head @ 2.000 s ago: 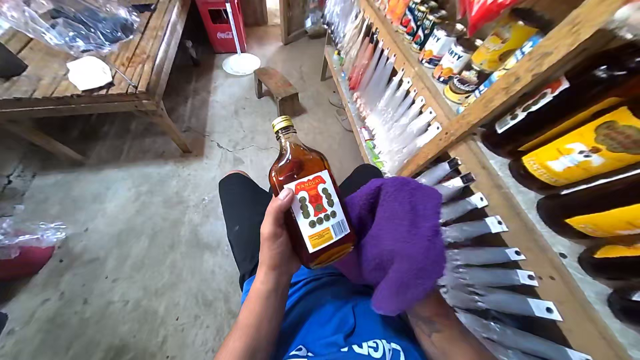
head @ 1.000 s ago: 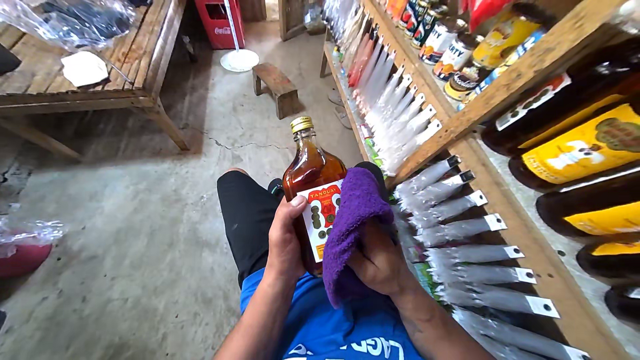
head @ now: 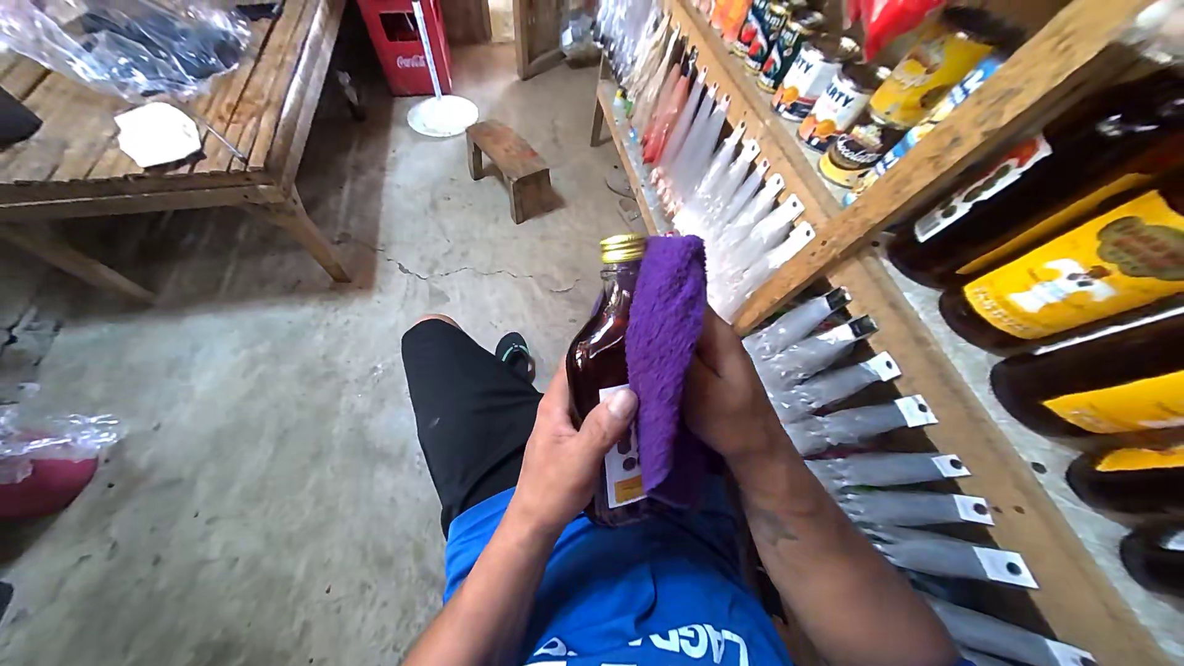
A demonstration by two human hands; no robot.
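A brown glass liquor bottle [head: 601, 356] with a gold screw cap and a printed paper label stands nearly upright in front of my body. My left hand [head: 573, 444] grips its lower left side, the thumb lying over the label. A purple terry cloth [head: 664, 361] covers the bottle's right side from near the cap down to the lower part. Behind that cloth is my right hand [head: 726, 388], which holds it against the bottle; most of its fingers are hidden.
Shelves on the right hold dark bottles with yellow labels [head: 1073, 268] and cans [head: 837, 106]; clear plastic packets [head: 879, 462] hang from the shelf edge close to my right forearm. Ahead are a small wooden stool [head: 509, 162], a red crate [head: 407, 55] and a slatted wooden table [head: 268, 139].
The cloth was bunched right of the bottle, then lay across its label; now it runs up the right side towards the cap. The bottle has turned, and its label shows less.
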